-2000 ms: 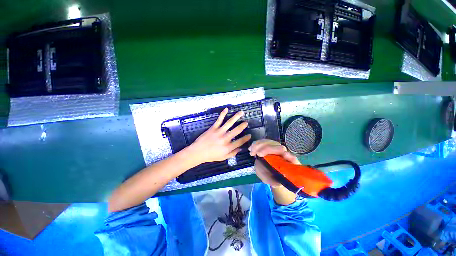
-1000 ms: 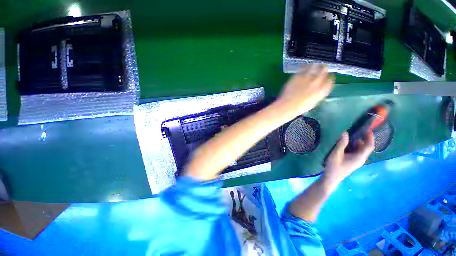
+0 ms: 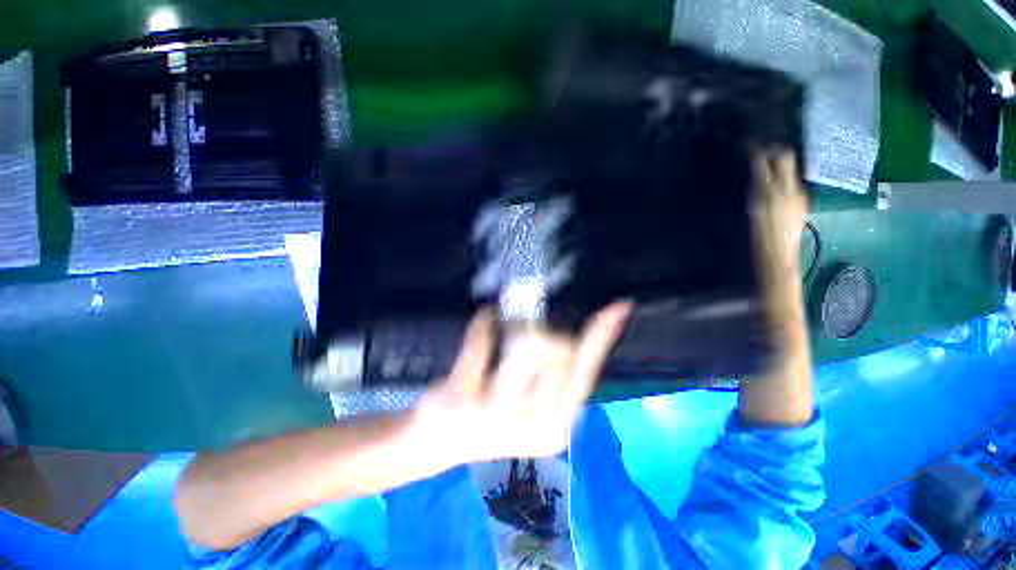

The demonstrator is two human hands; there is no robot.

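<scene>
A black housing [image 3: 412, 234], blurred, is held above the bench in front of me, with silvery brackets and a centre strip in its middle. My left hand [image 3: 513, 384] grips its near edge, fingers spread and thumb out. A second black housing [image 3: 691, 95] shows behind it at the upper right; the two overlap and their border is blurred. My right hand [image 3: 780, 212] is at the right edge of the dark housings; which one it grips cannot be told. The screwdriver is not visible; a thin black cord loop [image 3: 813, 251] shows beside the right hand.
A bare silvery sheet [image 3: 841, 106] lies on the green belt. Another housing [image 3: 123, 128] lies on its sheet at the upper left, one more [image 3: 960, 95] at the far right. A round dish [image 3: 847, 298] sits on the bench right. Blue stools [image 3: 891, 534] stand lower right.
The right hand no longer holds the screwdriver. The housing on the upper-right sheet has left it, and dark housings are now raised in front of me. Belt items have shifted right.
</scene>
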